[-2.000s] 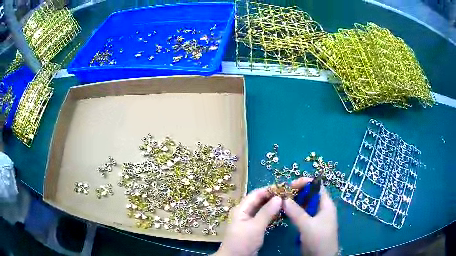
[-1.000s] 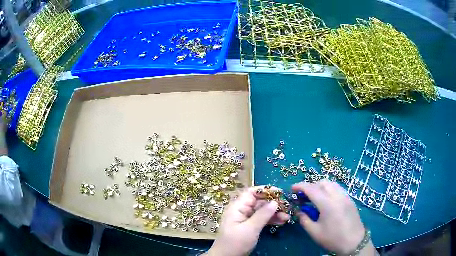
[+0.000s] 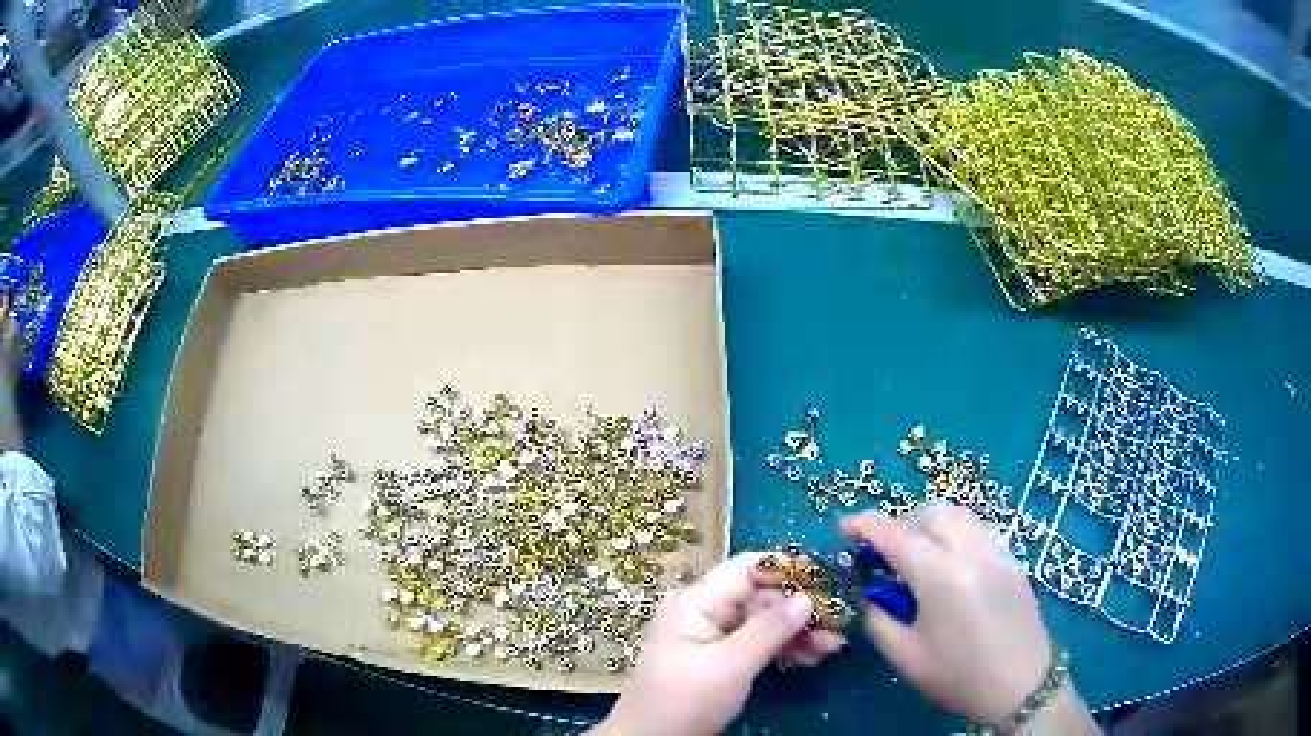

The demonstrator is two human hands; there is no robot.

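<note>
My left hand (image 3: 715,634) holds several small gold pieces (image 3: 805,581) between thumb and fingers, just right of the cardboard tray's front corner. My right hand (image 3: 956,611) is closed around blue-handled cutters (image 3: 887,595). The cutters' jaws point toward the gold pieces and are mostly hidden, so I cannot tell if they touch. A loose pile of untrimmed pieces (image 3: 952,475) lies on the green bench just beyond my hands. The cardboard tray (image 3: 388,309) holds a big heap of gold and silvery pieces (image 3: 532,532).
A silver sprue frame (image 3: 1129,489) lies at the right. Gold sprue frames (image 3: 1100,180) are stacked at the back right, others at far left. A blue bin (image 3: 431,158) with scattered bits stands behind the tray. Another person's sleeve (image 3: 29,521) shows at the left edge.
The view has shifted slightly since the oldest frame. My right hand has turned and moved to the right with the cutters. My left hand still holds gold pieces, now slightly farther right.
</note>
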